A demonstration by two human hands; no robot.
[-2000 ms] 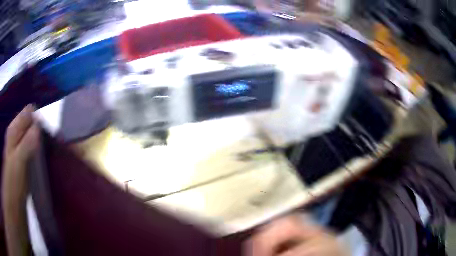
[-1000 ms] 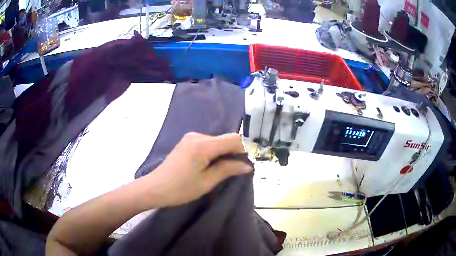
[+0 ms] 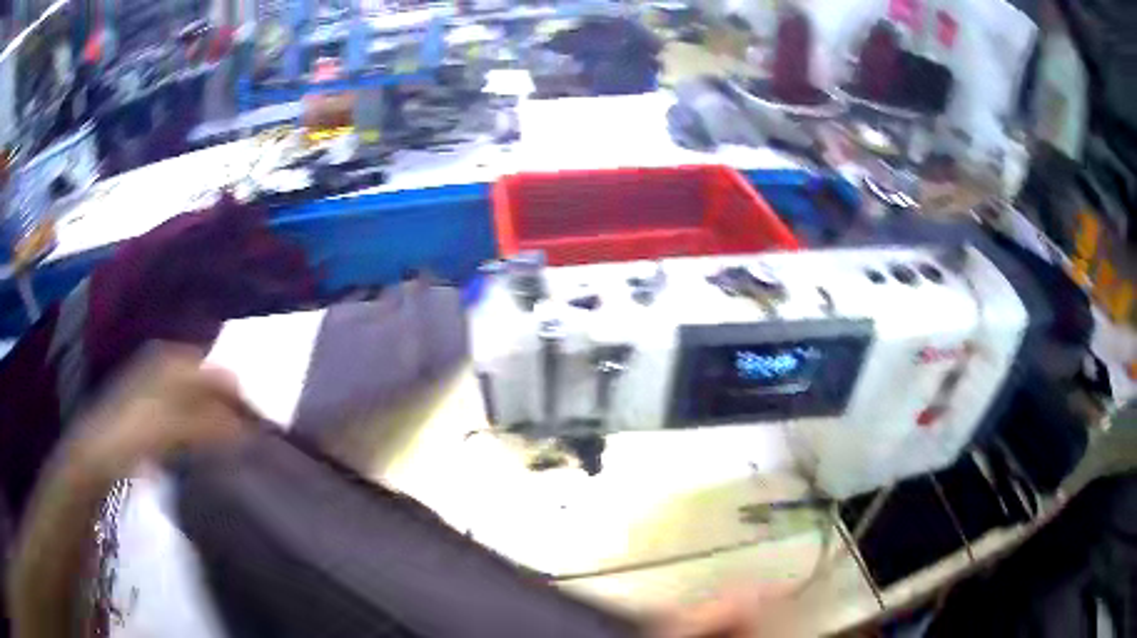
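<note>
A dark grey fabric panel (image 3: 362, 536) stretches from the left across the front of the machine bed. My left hand (image 3: 162, 411), blurred, holds its upper left end. My right hand (image 3: 729, 614) is blurred and cut off by the bottom edge, at the panel's lower right end; its grip cannot be made out. Another grey piece (image 3: 380, 355) lies flat left of the sewing head. The white sewing machine (image 3: 923, 361) has a dark panel with blue digits. The cloth is apart from the presser foot (image 3: 580, 449).
A red plastic basket (image 3: 648, 212) stands behind the machine. Maroon fabric (image 3: 187, 280) lies at the left. Small snips (image 3: 786, 509) and a pale cord (image 3: 817, 561) lie on the bed at the right. A blue table edge (image 3: 387, 231) runs behind.
My left hand has moved left, away from the needle area, with the grey cloth, which is now stretched out. My right hand has come into view at the bottom. The camera view has shifted.
</note>
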